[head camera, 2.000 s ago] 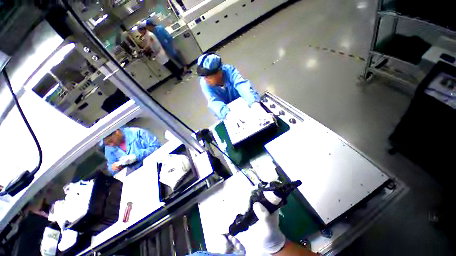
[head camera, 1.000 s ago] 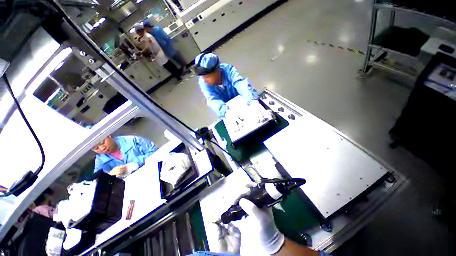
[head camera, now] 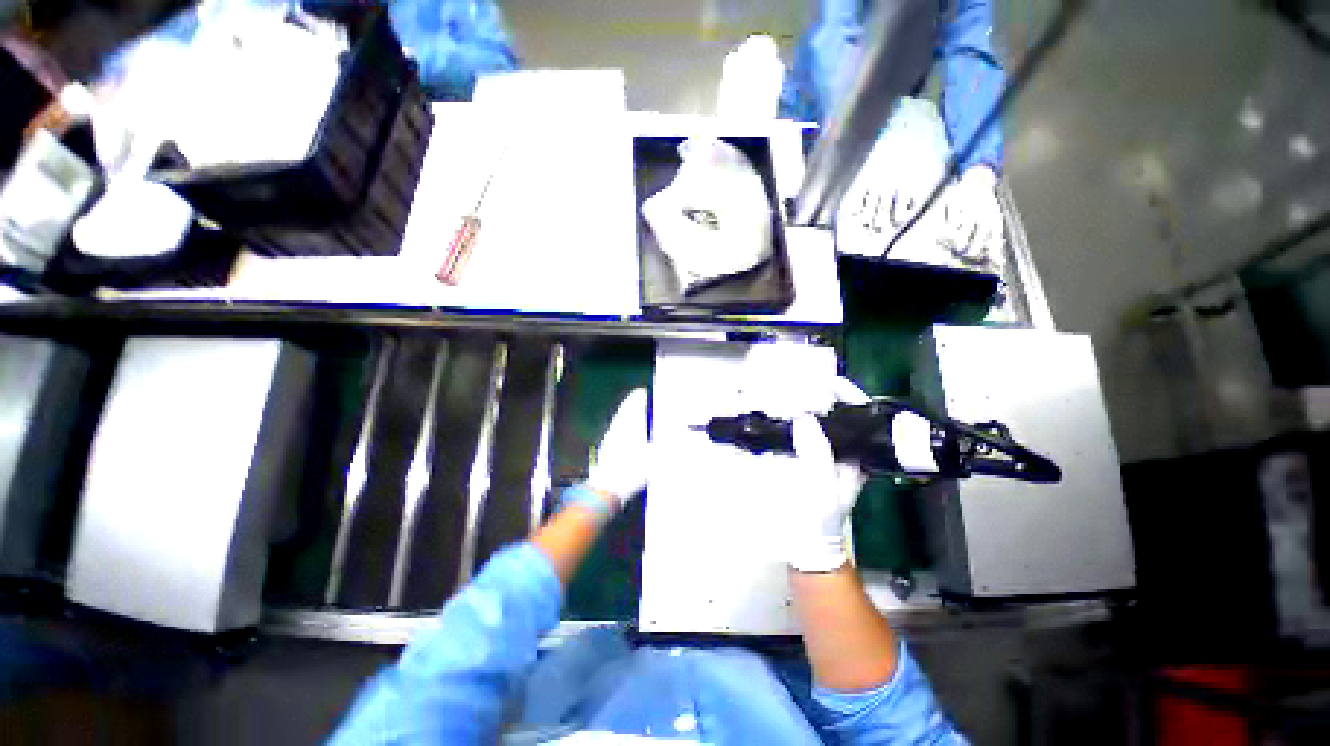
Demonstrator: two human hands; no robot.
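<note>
A white flat chassis unit [head camera: 715,554] lies on the conveyor in front of me. My right hand [head camera: 829,496], in a white glove, holds a black electric screwdriver [head camera: 861,436] over the unit. The screwdriver lies roughly level, its thin bit pointing left and its looped cable at the right. I cannot tell whether the bit touches the cover. My left hand [head camera: 624,449], gloved, with a light-blue wrist strap, is at the unit's left edge. Its fingers point up along the edge, and it seems to hold nothing.
Another chassis unit [head camera: 1021,466] stands on the right, and one [head camera: 175,474] on the left beyond bare rollers [head camera: 481,466]. On the bench behind are a red-handled screwdriver [head camera: 461,249], a black bin with a bag [head camera: 709,219] and stacked black bins [head camera: 343,190]. Co-workers' blue sleeves show across it.
The view has swung left and down onto the conveyor. My left hand and both forearms now show clearly. The screwdriver, still in my right hand, now lies level over the unit, pointing left.
</note>
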